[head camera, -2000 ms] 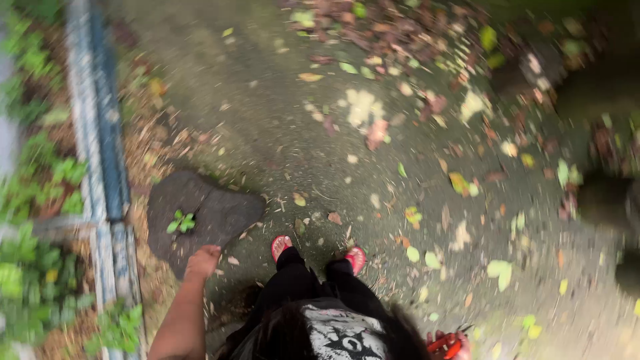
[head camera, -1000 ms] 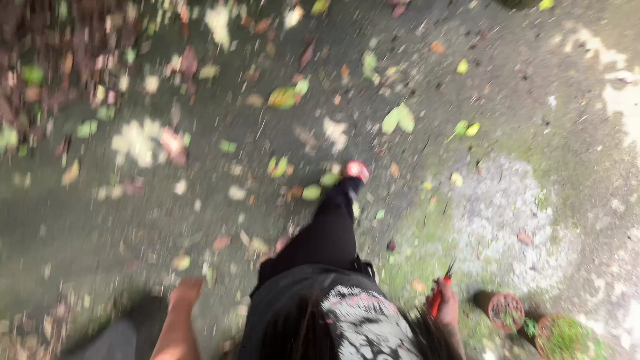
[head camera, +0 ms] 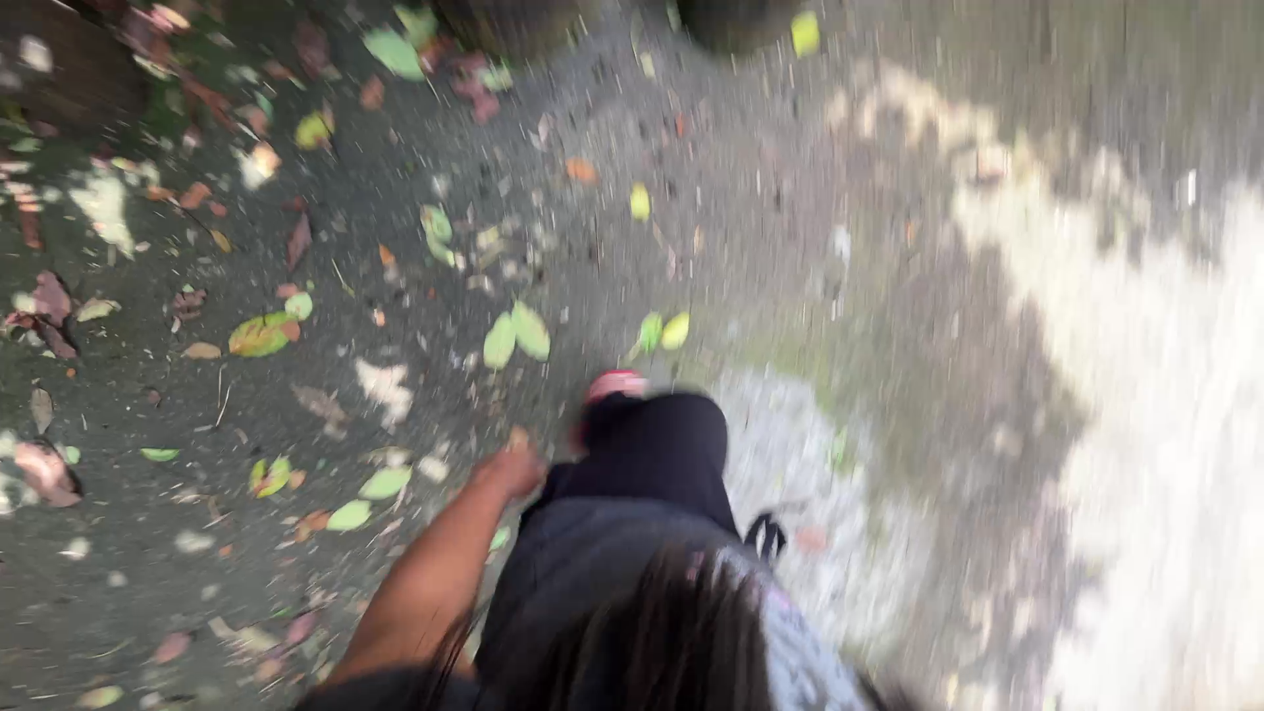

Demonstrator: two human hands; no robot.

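My left hand (head camera: 512, 468) hangs beside my dark trousers (head camera: 642, 454), over the leaf-strewn ground. Blur hides its fingers, and I cannot tell whether they are closed; no object shows in it. My right hand is outside the view, hidden beyond my body and hair. One pinkish-red shoe (head camera: 614, 385) shows in front of my knee. A dark cord or strap loop (head camera: 765, 536) hangs at the right side of my waist.
Fallen green, yellow and brown leaves (head camera: 516, 334) lie on the grey ground, thickest to the left. Dark rounded objects (head camera: 736, 22), too blurred to name, stand at the top edge. A sunlit patch (head camera: 1165, 444) covers the right side.
The view has moved over the ground as I walk. My right hand, which held a red-handled tool one second ago, has left the view, as have the small pots beside it. My left hand has swung forward.
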